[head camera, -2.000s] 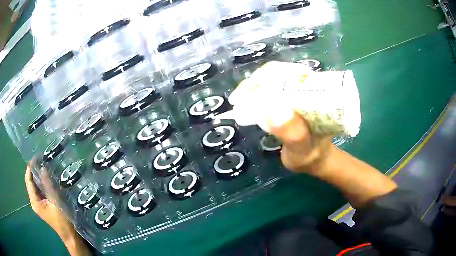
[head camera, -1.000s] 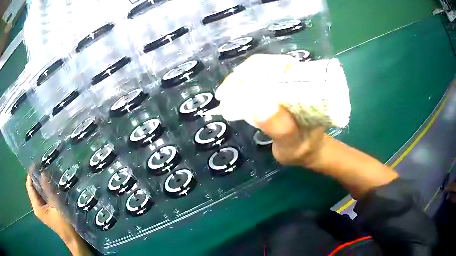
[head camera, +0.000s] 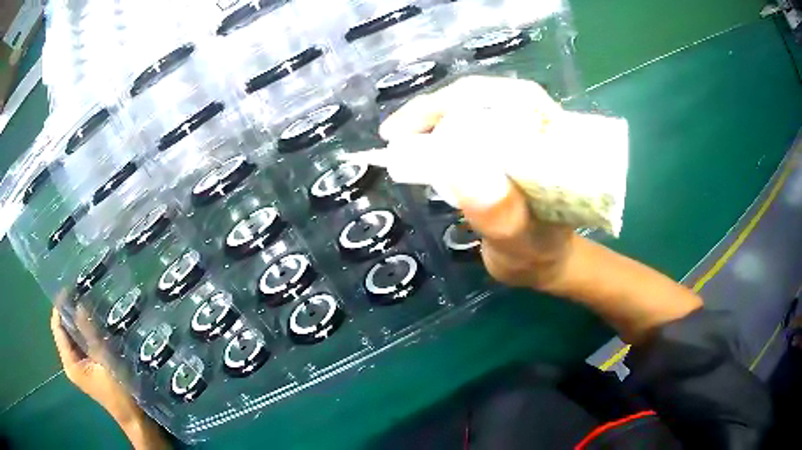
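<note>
A clear plastic tray (head camera: 387, 338) holds rows of round black parts, each with a silver-white ring, such as the part (head camera: 314, 317). My right hand (head camera: 510, 228) is closed around a whitish squeeze bottle (head camera: 580, 167), overexposed and held tilted over the tray's right side. The bottle's pale nozzle points left, its tip at the upper edge of a ringed part (head camera: 341, 180); whether it touches cannot be told. My left hand (head camera: 88, 373) is at the tray's lower left edge, its fingers partly hidden behind the plastic, and it holds that edge.
A green work surface (head camera: 695, 149) with a thin pale line lies under and around the tray. Glaring white plastic (head camera: 97, 44) shows at the upper left. A grey floor with a yellow line (head camera: 747, 237) is at the right. My dark sleeve is at the lower right.
The nozzle tip has moved from below the ringed part, over its lower right edge, to its upper edge. The tray appears slightly further left in view. My left hand stays at its edge.
</note>
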